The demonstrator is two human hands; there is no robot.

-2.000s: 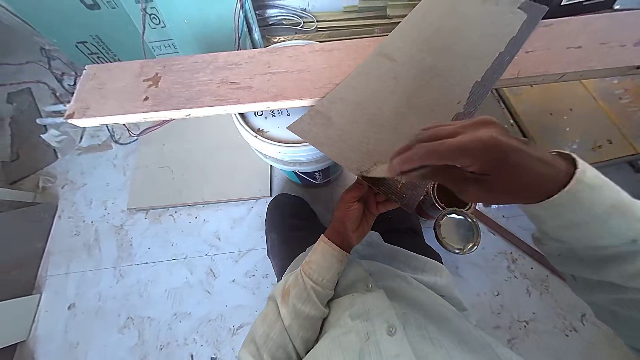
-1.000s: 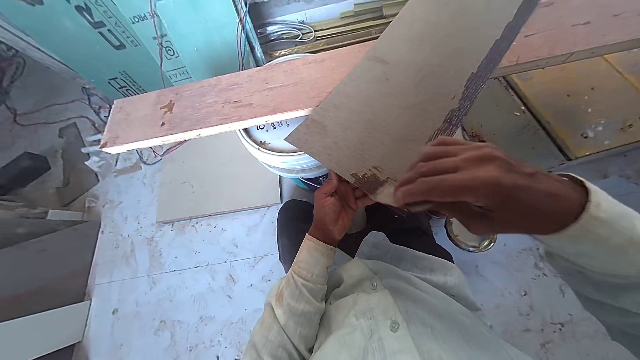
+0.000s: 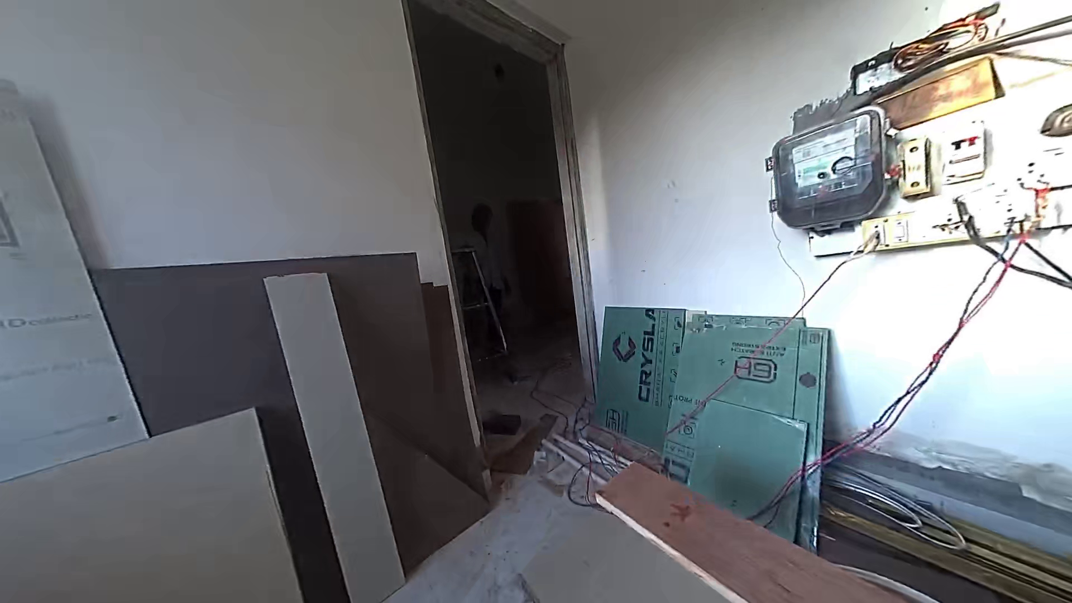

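Neither my left hand nor my right hand shows in the head view, so what they hold or touch is hidden. At the bottom right lies the reddish wooden plank (image 3: 703, 536), its near end cut off by the frame. Below and left of it is a flat greyish board (image 3: 595, 557) on the floor. The sheet that both hands were at earlier is out of sight, as are the bucket and the open tin.
Green-faced boards (image 3: 745, 377) lean by an open doorway (image 3: 511, 209); a person (image 3: 490, 251) and a stepladder (image 3: 479, 293) stand beyond. Brown panels (image 3: 201, 335) and a pale strip (image 3: 335, 435) lean left. Loose wires (image 3: 913, 385) hang from the meter (image 3: 831, 167); coiled cable (image 3: 896, 507) lies below.
The view has swung up and left, to the walls and doorway. Both hands, the sheet they were at, the bucket and the tin have left the view.
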